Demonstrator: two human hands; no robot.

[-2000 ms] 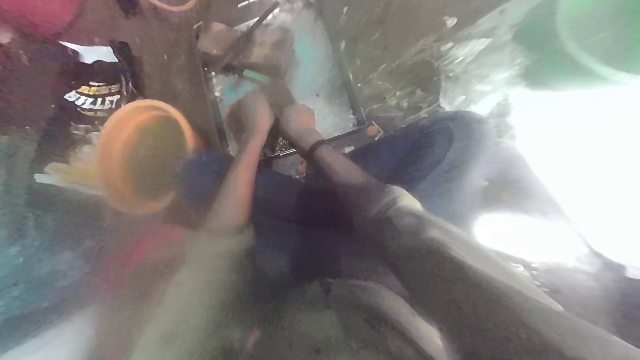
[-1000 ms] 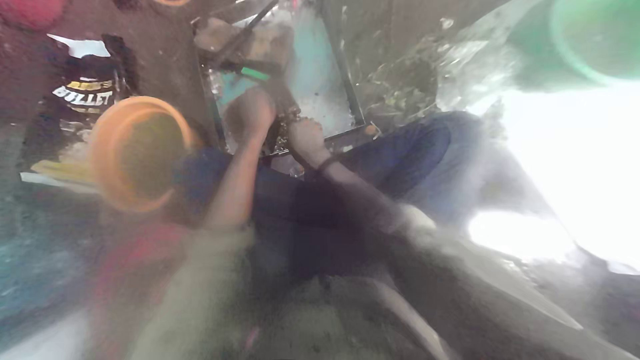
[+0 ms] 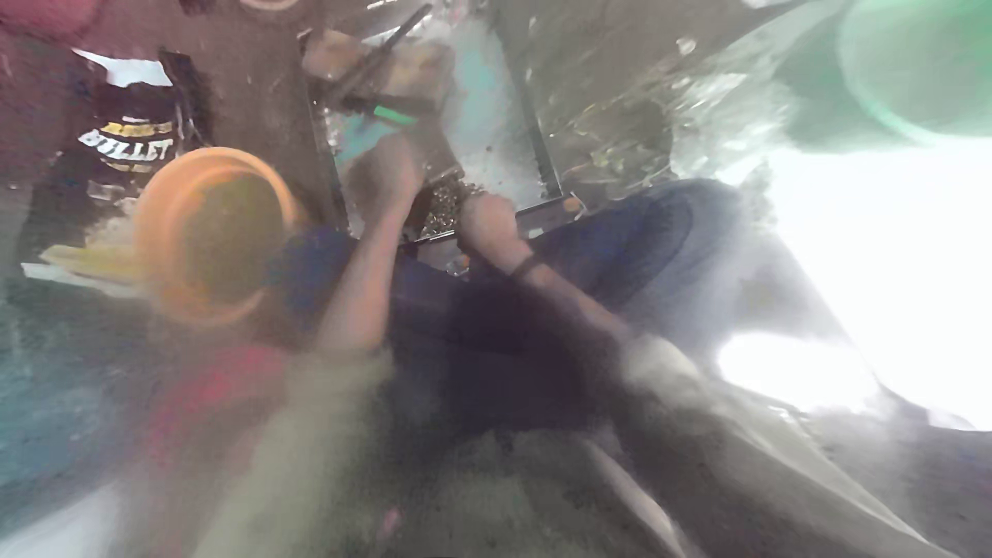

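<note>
The head view is hazy. My left hand (image 3: pixel 395 174) is curled over the left part of a shallow framed tray (image 3: pixel 546 167), near a dark object; whether it grips that object is unclear. My right hand (image 3: pixel 490 225) is closed at the tray's near edge, and what is in it is hidden. Between my hands lies a heap of small dark grainy bits (image 3: pixel 443 205). Beyond them a small green strip (image 3: pixel 395 116) and a thin dark bar (image 3: pixel 387 50) rest by brownish blocks (image 3: pixel 418 74).
An orange bucket (image 3: pixel 291 190) stands left of my knee. A black bag (image 3: pixel 128 143) with lettering lies behind it, with yellowish flat pieces (image 3: pixel 93 263) nearby. A green tub (image 3: pixel 922 85) is at the upper right, and plant-like debris (image 3: pixel 620 147) lies right of the tray.
My right hand has shifted a little away from my left hand, toward the tray's near edge, and more of the grainy heap shows between them.
</note>
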